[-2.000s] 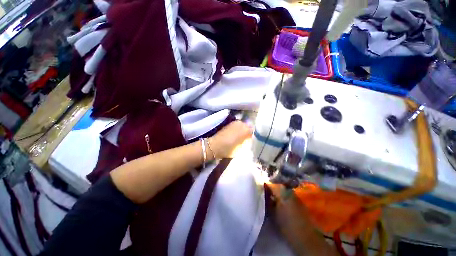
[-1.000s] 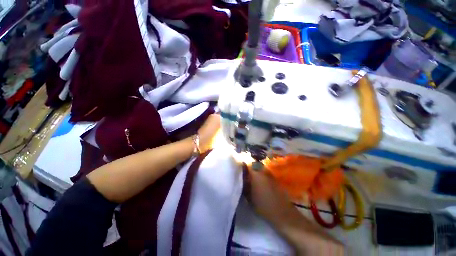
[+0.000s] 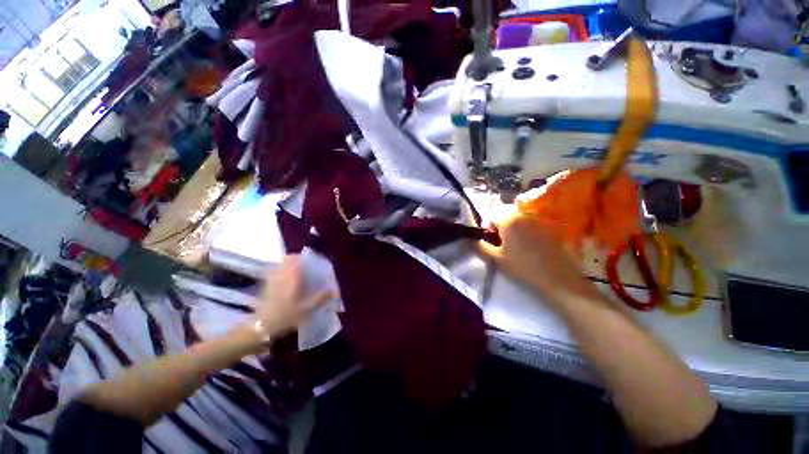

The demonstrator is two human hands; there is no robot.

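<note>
A maroon panel point(image 3: 404, 315) with a white edge hangs over the table's front edge. A white panel point(image 3: 355, 75) with a dark edge runs from the back toward the needle area of the sewing machine point(image 3: 568, 115). My right hand point(image 3: 523, 248) is at the end of a maroon piece just below the lit needle area; its fingertips are blurred by glare. My left hand point(image 3: 293, 297) is blurred, fingers apart, beside a small white piece point(image 3: 318, 293) at the maroon panel's left; whether it grips it is unclear.
An orange tuft point(image 3: 572, 208) and yellow-orange strap point(image 3: 634, 106) hang on the machine. Scissors point(image 3: 640, 273) and a flat black rectangle point(image 3: 768, 312) lie right of my right hand. Part-sewn white and maroon pieces point(image 3: 213, 381) are heaped at lower left. Baskets point(image 3: 541, 32) stand behind the machine.
My left hand has moved away from the needle area, down and left. The wide white striped piece before the needle is gone from there; a maroon panel now lies in front. The view has shifted.
</note>
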